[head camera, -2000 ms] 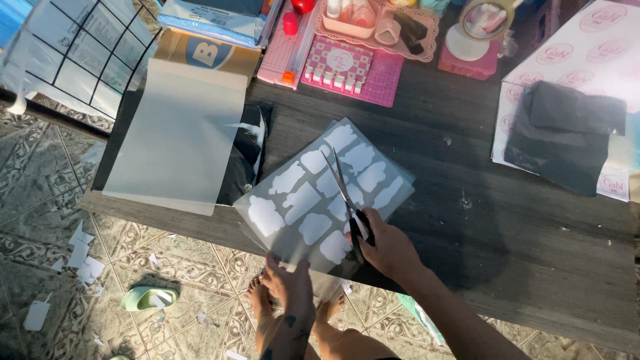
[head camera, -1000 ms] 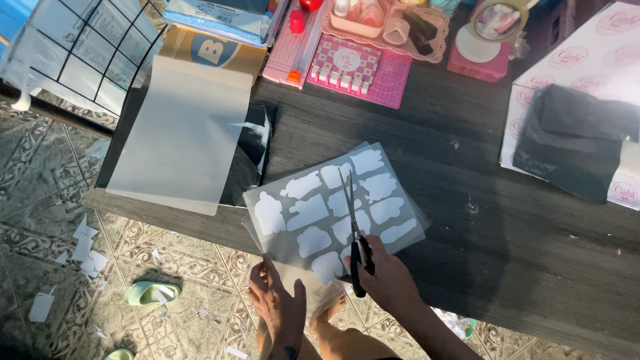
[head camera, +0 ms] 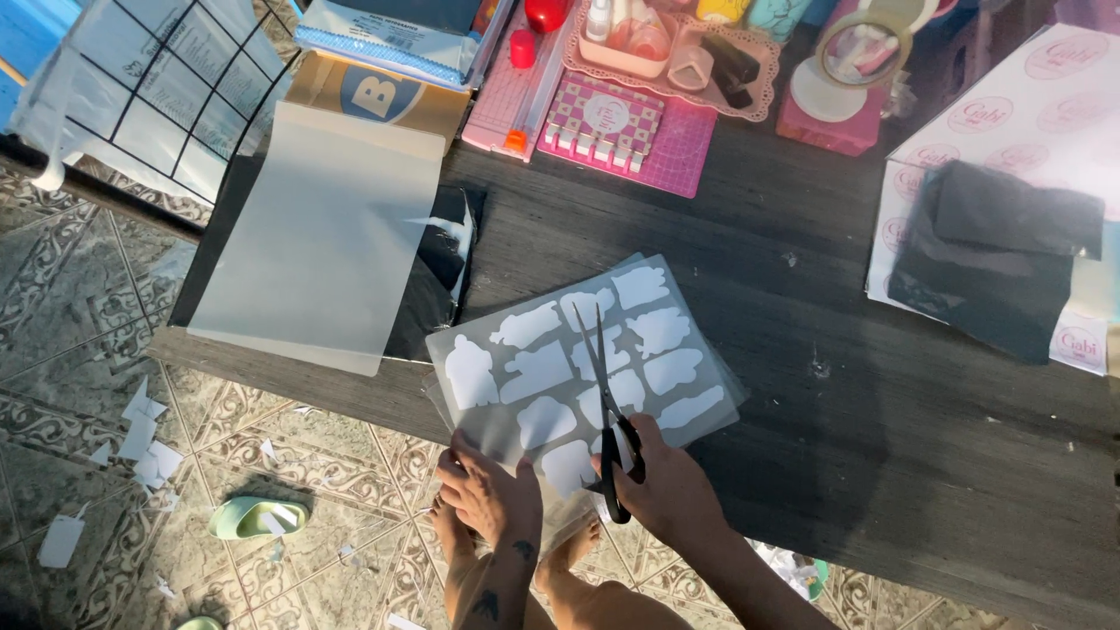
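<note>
My right hand (head camera: 669, 486) holds a pair of scissors with black handles (head camera: 604, 394), its slim blades slightly parted and pointing away from me over the sheets. Beneath lies a stack of clear laminated sheets (head camera: 516, 416) with several white cutout shapes showing through, turned at an angle at the table's near edge. My left hand (head camera: 490, 486) is at the stack's near left edge, fingertips on the plastic; whether the thumb pinches it is hard to see. The lower corner of the sheets reaches past the table edge.
Translucent sheets (head camera: 324, 227) lie on black plastic at the left. Behind are a pink paper trimmer (head camera: 499, 114), a pink cutting mat (head camera: 691, 149), a pink tray (head camera: 761, 87) and a tape roll (head camera: 864, 48). Black film (head camera: 980, 271) rests on printed paper at the right. Paper scraps (head camera: 153, 455) litter the floor.
The sheet stack has turned on the table, and its white shapes lie at a different angle. My left hand has shifted from the near edge toward the near left corner. The scissors stay in my right hand.
</note>
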